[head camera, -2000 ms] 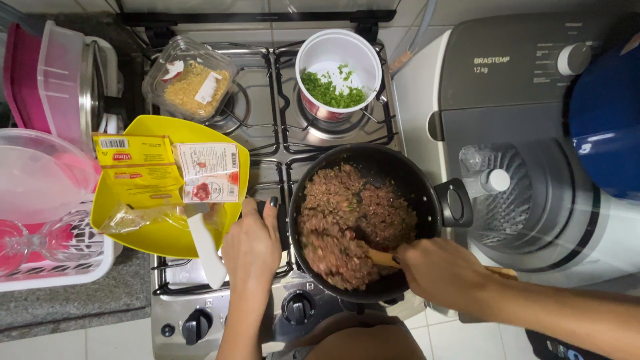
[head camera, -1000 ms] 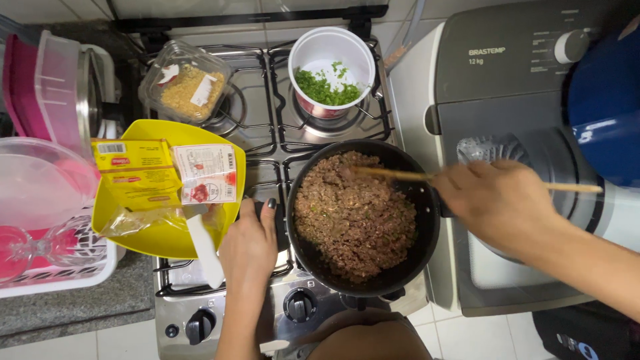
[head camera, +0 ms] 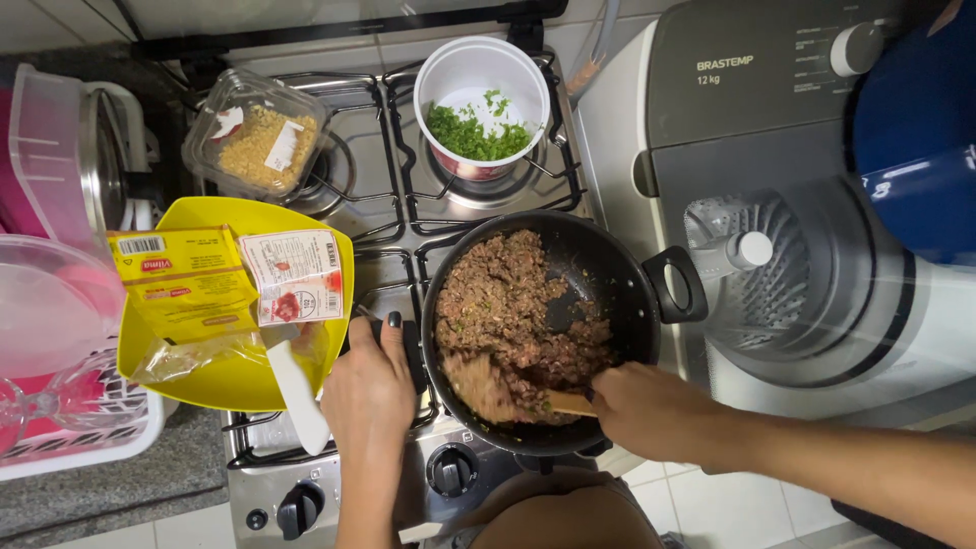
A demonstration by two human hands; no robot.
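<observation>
My left hand (head camera: 371,385) is closed around the black left side handle of a black non-stick pan (head camera: 644,328) on the front right of the gas stove. Browned ground meat with green flecks (head camera: 496,293) fills much of the pan, its dark bottom bare at the upper right. In my right hand (head camera: 648,412) is a wooden spoon (head camera: 570,403), low in the pan; its head is blurred or buried in the meat. Behind the pan stands a white tub (head camera: 482,57) holding chopped green herbs (head camera: 476,137).
On the left, a yellow bowl (head camera: 221,393) holds opened packets (head camera: 183,282) and a white-handled knife (head camera: 296,393). A clear container of crumbs (head camera: 267,149) sits behind it. A dish rack (head camera: 145,438) stands at far left, a washing machine (head camera: 762,137) on the right.
My right hand has moved from the pan's upper right down to its lower right with the wooden spoon. The meat, spread evenly one second ago, is now pushed leftward. My left hand has stayed at the handle.
</observation>
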